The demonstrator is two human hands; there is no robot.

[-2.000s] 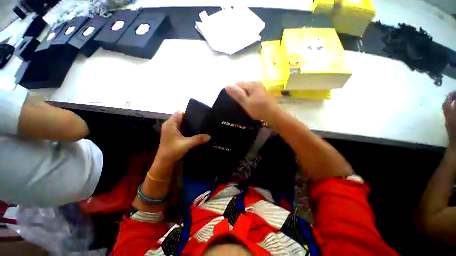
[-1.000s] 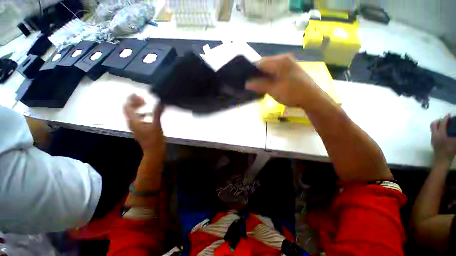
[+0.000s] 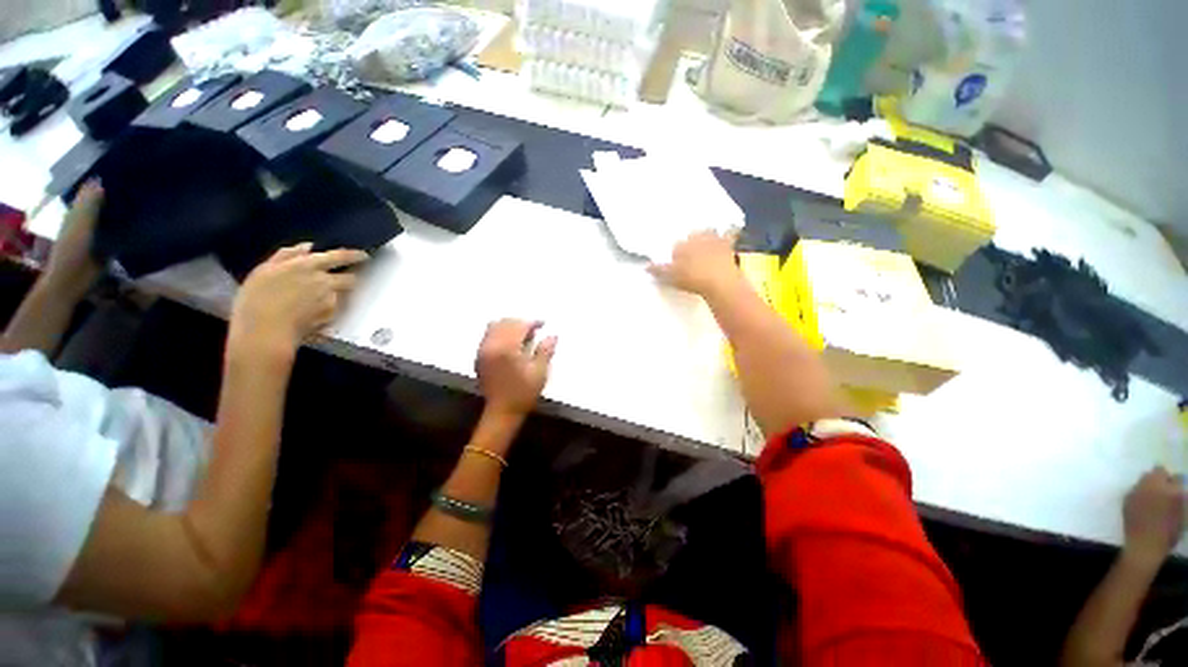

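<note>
My right hand [image 3: 702, 265] reaches to the near edge of the loose pile of white card sheets [image 3: 658, 202] at mid bench; its fingertips touch the pile, and whether they grip a sheet cannot be told. My left hand [image 3: 513, 364] is near the table's front edge, fingers curled and apart, holding nothing. The stack of yellow cartons [image 3: 870, 310] stands right of my right forearm.
A person at left has both hands at black boxes [image 3: 183, 196]. Black insert trays [image 3: 456, 162] with pale round items line the back left. A yellow bundle [image 3: 920, 198], black cables [image 3: 1075, 313] and a tote bag [image 3: 766, 59] lie beyond. Another person's hand [image 3: 1154, 511] is at right.
The black box has left my hands; a black box now lies by the left neighbour's hands. My right hand has moved to the white sheets. The view has shifted, showing more of the back.
</note>
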